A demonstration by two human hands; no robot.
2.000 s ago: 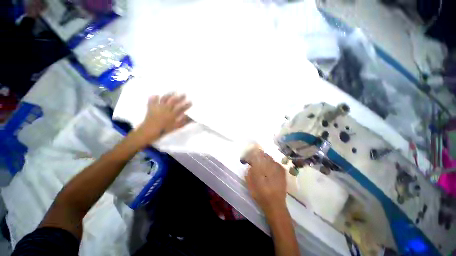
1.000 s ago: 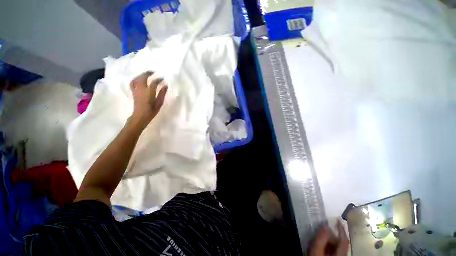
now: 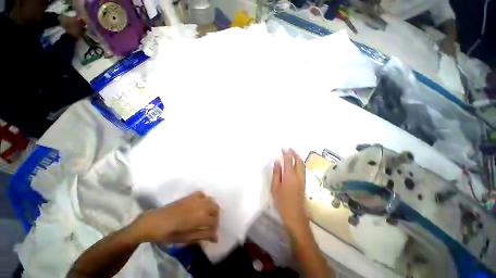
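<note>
A large white fabric piece (image 3: 217,108), strongly overexposed, covers the table in front of me and hangs over its near edge. My left hand (image 3: 190,218) is closed on the cloth near its lower edge. My right hand (image 3: 289,182) lies on the cloth with fingers extended, just left of the needle area. The cream-grey sewing machine head (image 3: 380,174) with a blue stripe stands at the right. Its tan bed plate (image 3: 315,163) is lit by the lamp. The needle itself cannot be made out.
More white cloth (image 3: 92,163) lies over a blue plastic basket (image 3: 27,184) at the left. A blue-and-white packet (image 3: 146,117), dark-handled scissors (image 3: 93,50) and a purple machine (image 3: 114,24) are beyond. A crumpled clear bag (image 3: 419,114) lies behind the machine. Other people's arms show at the far edges.
The view has swung from the basket back to the table. My left hand has left the cloth on the basket and now grips cloth at the table edge. My right hand now rests on fabric.
</note>
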